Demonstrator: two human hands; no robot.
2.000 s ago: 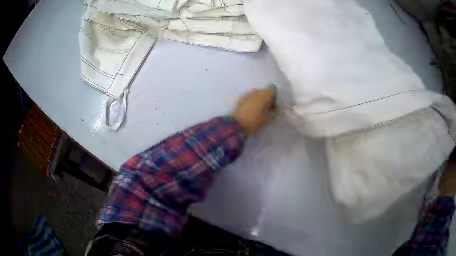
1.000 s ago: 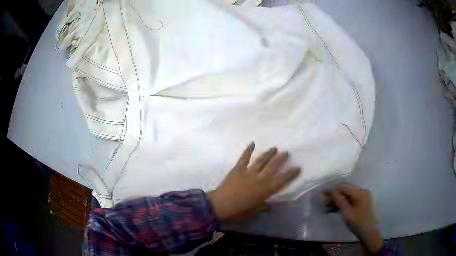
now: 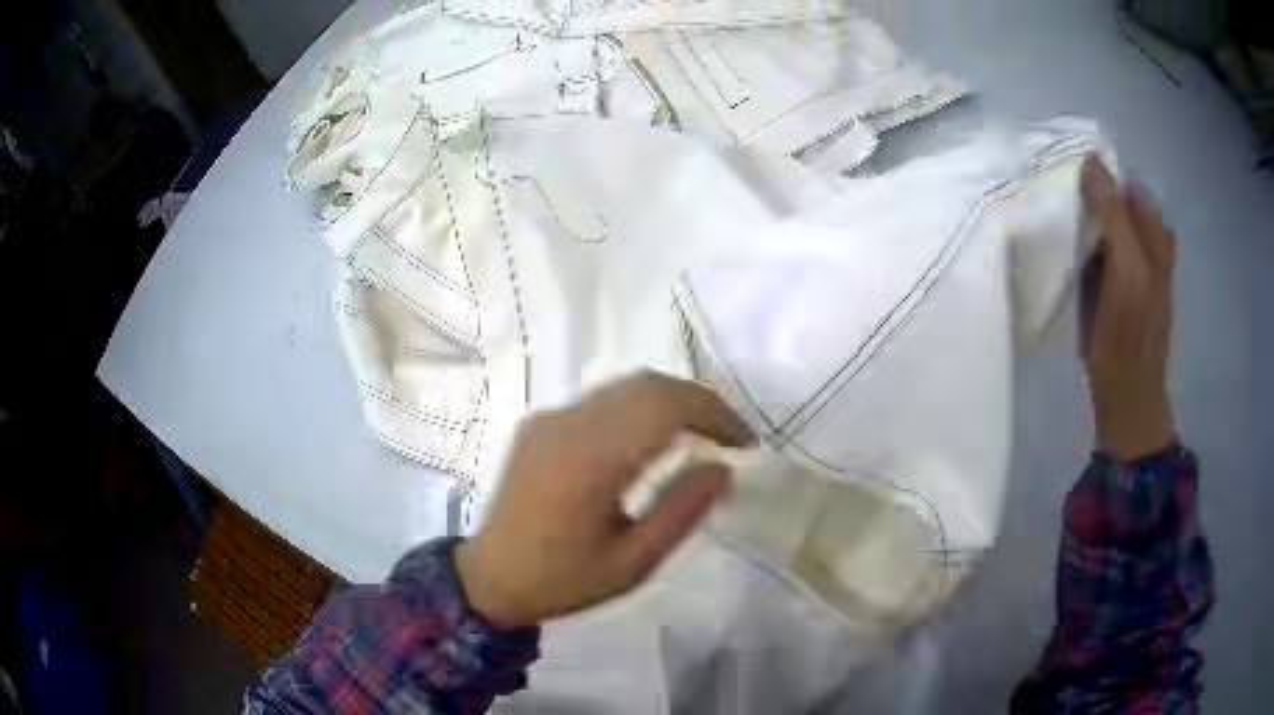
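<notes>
An off-white garment (image 3: 894, 307) with thin dark double seam lines lies spread and partly lifted in front of me. My left hand (image 3: 601, 489) pinches a fold of its cloth edge between thumb and fingers, near the middle. My right hand (image 3: 1129, 279) is at the garment's upper right corner, with its fingers at the double-stitched edge; the thumb side is partly hidden. An opening with a pale inside shows just right of my left hand. A loose dark thread (image 3: 573, 224) lies on the plain cloth.
More off-white garments (image 3: 782, 84) with dark stitching are layered at the table's far side. The smooth white-grey table (image 3: 238, 335) has a curved-looking left edge. A brown slatted stool (image 3: 252, 580) stands below that edge, with something blue at the lower left.
My left hand has gone from lying flat on the cloth to pinching it. My right hand has moved up and outward to the far right corner. The garment's right part has been lifted and folded.
</notes>
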